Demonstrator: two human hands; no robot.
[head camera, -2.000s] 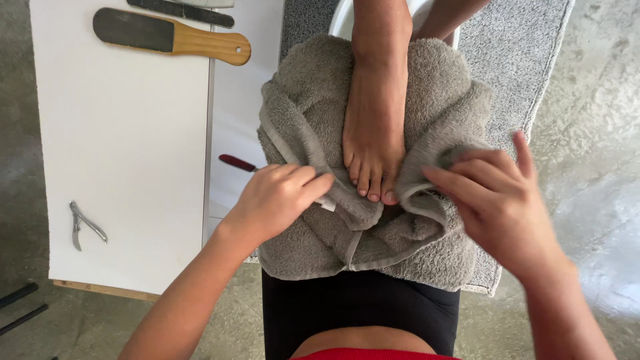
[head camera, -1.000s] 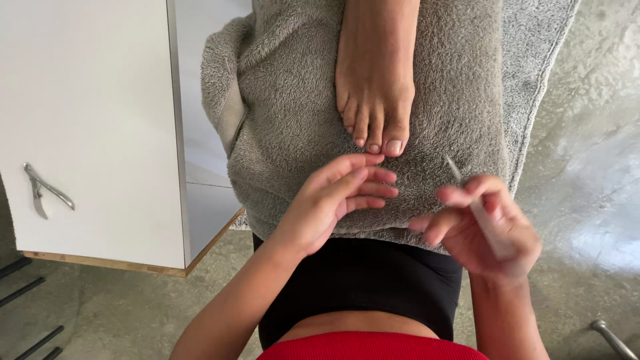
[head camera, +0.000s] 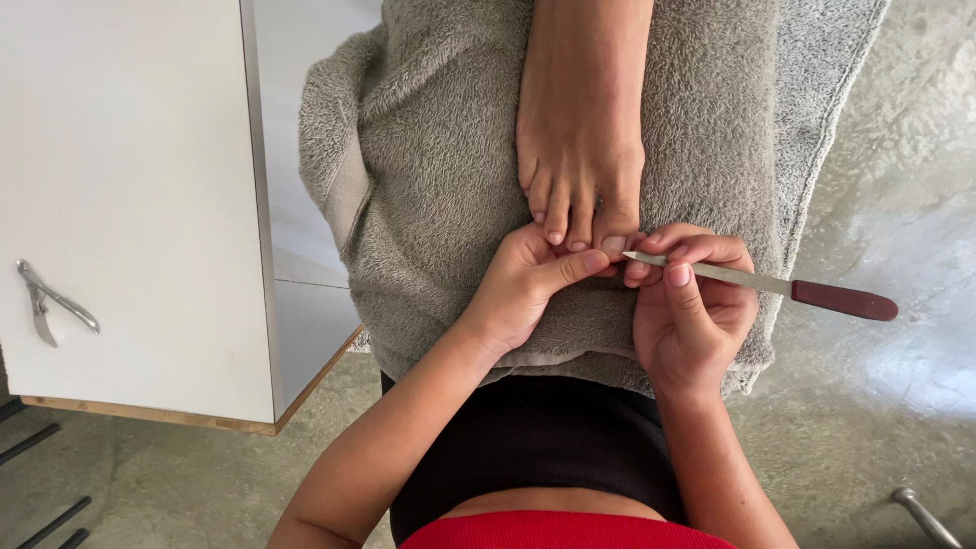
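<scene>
Another person's bare foot (head camera: 583, 130) rests on a folded grey towel (head camera: 450, 145) over my lap, toes toward me. My left hand (head camera: 534, 278) is at the toe tips, its thumb near the big toe and its fingers partly hidden under the toes. In my right hand (head camera: 694, 305) is a metal nail file with a dark red handle (head camera: 845, 300), pinched between thumb and fingers. The file's pointed tip lies beside the big toenail (head camera: 613, 245); whether it touches the nail I cannot tell. My right fingertips are close to the big toe's side.
To the left stands a white table (head camera: 145, 191) with metal nippers (head camera: 53, 301) lying on it. A lighter grey mat or towel (head camera: 820, 99) shows behind the lap towel at right. A metal leg (head camera: 926, 518) is at lower right, and dark bars (head camera: 53, 522) at lower left.
Two seconds ago both hands were on the towel's folds; the towel now lies flatter under the foot. Since one second ago, my right hand has brought the file to the big toe. The view has moved closer.
</scene>
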